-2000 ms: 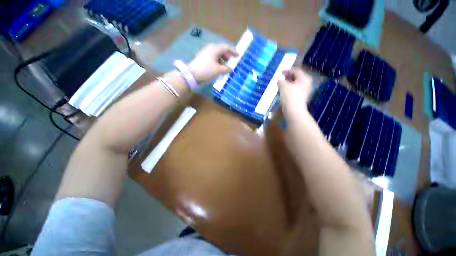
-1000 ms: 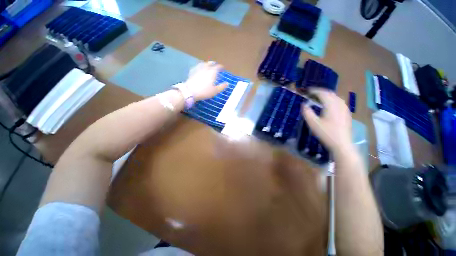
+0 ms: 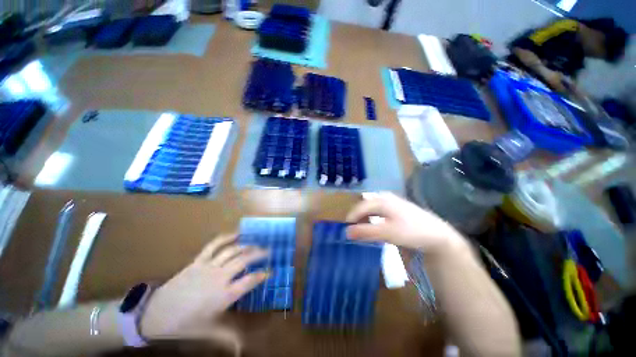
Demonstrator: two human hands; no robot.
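Two blue cell strings lie side by side in front of me on the brown tabletop. The left string (image 3: 279, 240) is lighter and shiny; the right string (image 3: 342, 279) is darker and motion-blurred. My left hand (image 3: 202, 289) lies over the left string's left edge, fingers spread; blur hides whether it grips. My right hand (image 3: 394, 226) has its fingertips on the right string's upper right corner and appears to pinch it. A white strip (image 3: 394, 265) lies right of that string, partly under my right hand. The hands cover parts of both strings.
A panel stack with white strips (image 3: 185, 153) sits on a grey mat at left. Stacked cell strings (image 3: 282, 150) stand behind the work. Right are a white tray (image 3: 425, 132), a grey canister (image 3: 453, 181) and yellow-red handles (image 3: 579, 286). Another person's arm (image 3: 551, 63) shows upper right.
The view has swung right. My hands have moved from the panel stack and the stacked strings to the near tabletop, where two separate strings now lie under them.
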